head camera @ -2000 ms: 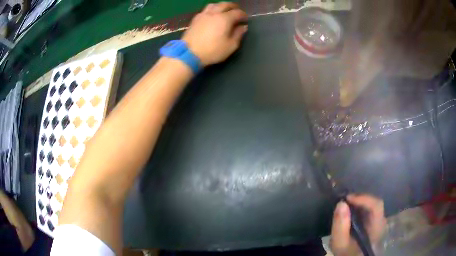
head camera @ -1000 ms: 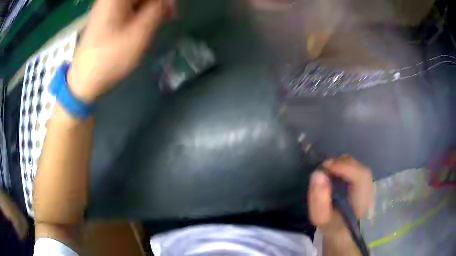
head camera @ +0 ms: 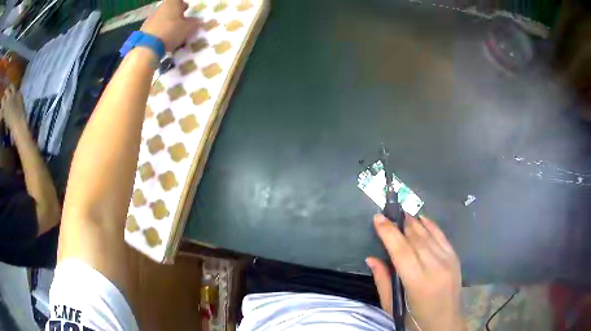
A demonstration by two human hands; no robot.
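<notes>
My right hand (head camera: 421, 258) holds the black soldering iron (head camera: 394, 226) at the lower right. Its barrel lies across the small green-and-white circuit board (head camera: 374, 185) on the dark mat; whether the tip touches anything is unclear. My left hand (head camera: 170, 26), with a blue wristband, is over the top of the white component tray (head camera: 170, 223). Its fingertips are partly hidden, so I cannot tell if they hold anything. The visible tray pockets are mostly tan. A black component (head camera: 166, 64) shows just below the left wrist.
A round tin (head camera: 509, 48) stands at the upper right. Silvery scraps (head camera: 551, 173) lie on the right of the bench mat (head camera: 311, 129). A small silvery bit (head camera: 469, 200) lies right of the board. Another person's arm (head camera: 29, 149) and striped sheets (head camera: 61, 77) are at the left.
The view has shifted, with the tray now nearer the middle. My left hand has moved from the mat's far side to the tray. The circuit board now lies under the iron at my right hand.
</notes>
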